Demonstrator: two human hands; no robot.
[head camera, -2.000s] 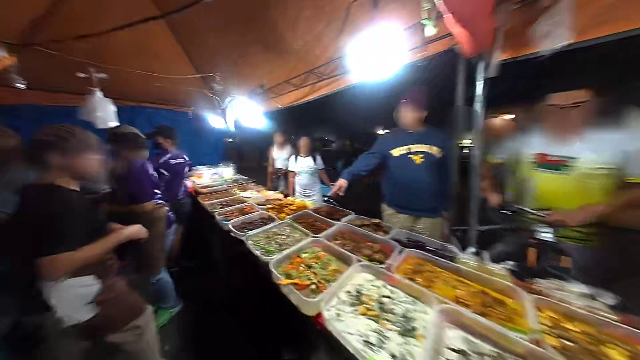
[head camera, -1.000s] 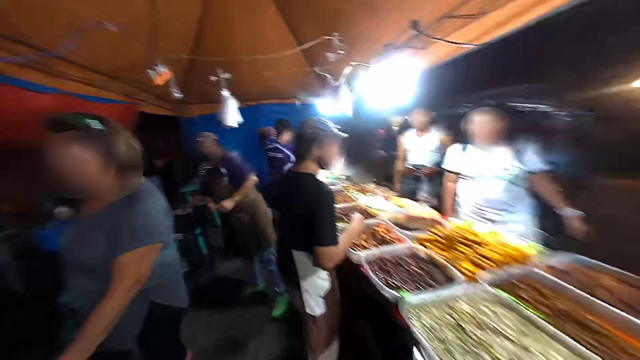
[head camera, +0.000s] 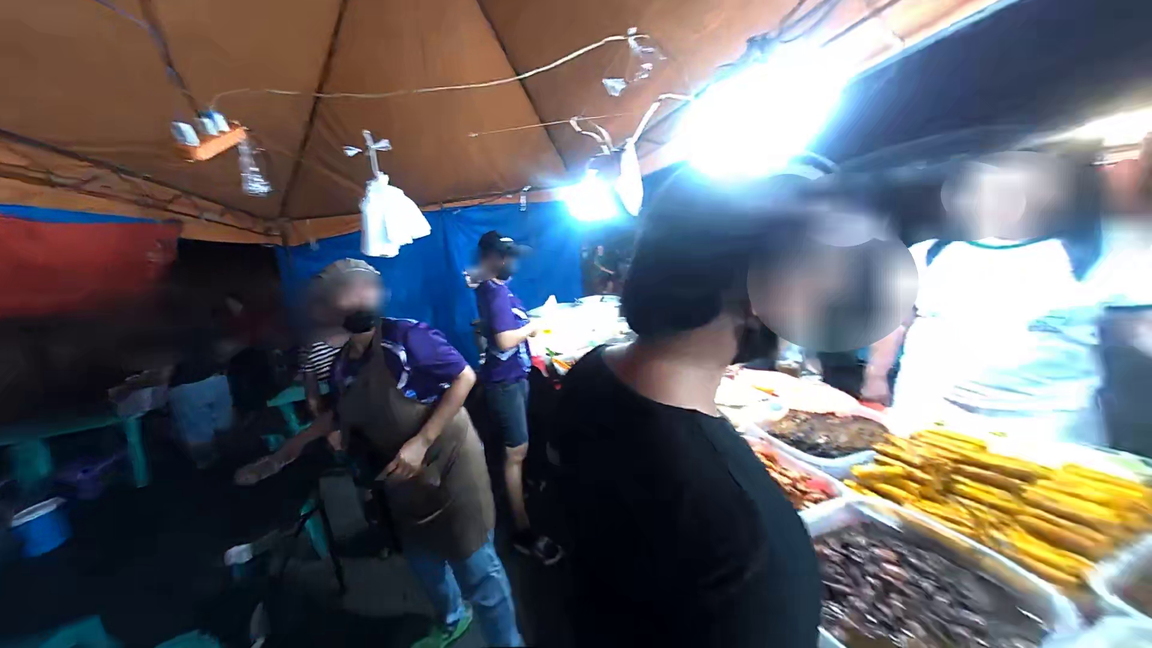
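Observation:
Neither my left hand nor my right hand is in view. Close in front of me stands a person in a black shirt (head camera: 675, 486). To the right are plastic trays of cooked food: a tray of dark food pieces (head camera: 909, 576), a heap of yellow fried rolls (head camera: 1008, 495), a tray of reddish food (head camera: 792, 472) and a tray of brown food (head camera: 823, 432). Another person in a purple shirt and brown apron (head camera: 432, 450) leans forward at the left of centre.
Further back, a person in purple (head camera: 499, 324) stands by a lit table. A person in a white shirt (head camera: 1017, 333) is across the trays. Green tables (head camera: 135, 450), a blue bucket (head camera: 40, 526) and a stool are at the left. Plastic bags (head camera: 391, 216) hang from the orange canopy.
The view has moved nearer to the person in the black shirt, who now fills the middle. The person in the grey shirt seen at the left a second ago is out of view.

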